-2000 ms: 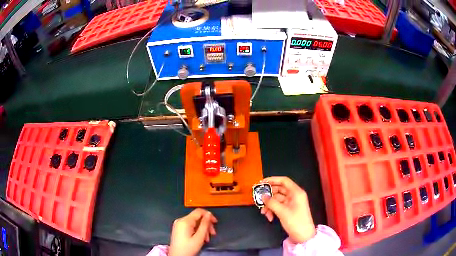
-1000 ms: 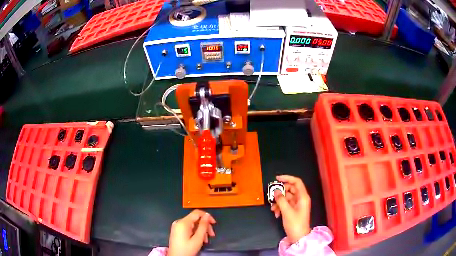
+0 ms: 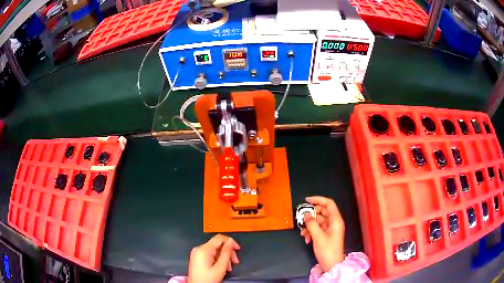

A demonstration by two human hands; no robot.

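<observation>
My right hand (image 3: 326, 229) holds a small black and silver watch unit (image 3: 304, 214) between thumb and fingers, right of the orange test fixture's base (image 3: 216, 213). My left hand (image 3: 213, 258) is empty, its fingers loosely curled, in front of the base's near edge. The fixture's red clamp handle (image 3: 229, 174) points down toward me. The fixture nest (image 3: 247, 211) sits low on the base; I cannot tell whether anything lies in it.
The right foam tray (image 3: 382, 220) holds many black units. The left foam tray (image 3: 33, 193) holds several. Behind the fixture stand a blue tester box (image 3: 237, 77) with a tape roll (image 3: 208, 19) on top and a white power supply (image 3: 341, 65). Pale test leads (image 3: 139, 72) run beside the box.
My right hand with the watch unit has moved a little to the right, away from the base. The clamp handle has shifted slightly left and down in view. My left hand has hardly moved.
</observation>
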